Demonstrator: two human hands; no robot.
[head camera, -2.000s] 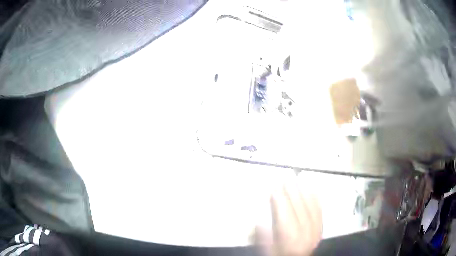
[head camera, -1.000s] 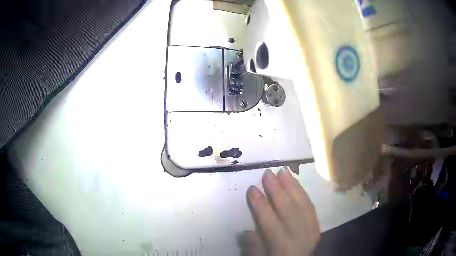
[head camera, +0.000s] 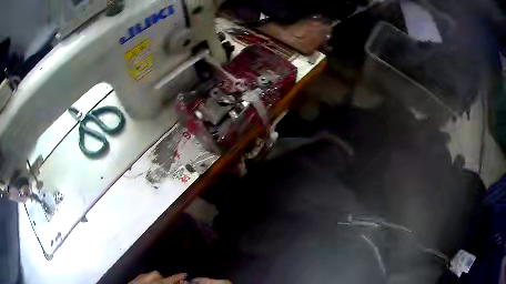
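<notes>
Fingers of my left hand (head camera: 148, 278) and right hand (head camera: 208, 281) show at the bottom edge, close together below the table's front edge. Both hands are mostly cut off, and a small greyish spot between the fingertips is too unclear to name. The white JUKI machine head (head camera: 111, 52) spans the upper left. Shears with green looped handles (head camera: 94, 141) lie on the machine bed, their blades partly hidden by the head. The needle area (head camera: 34, 188) is at the far left, blurred.
A red parts tray (head camera: 283, 75) with small metal parts sits right of the machine. The white table (head camera: 125, 213) has a brown front edge. Dark cloth with pale threads (head camera: 310, 244) lies lower right. A clear bin (head camera: 405, 75) and what looks like another person's hand (head camera: 302, 34) are beyond.
The view has swung to the right, bringing in the shears, tray and dark cloth. The hand seen over the table beside the machine bed is gone from there; fingers now show at the bottom edge.
</notes>
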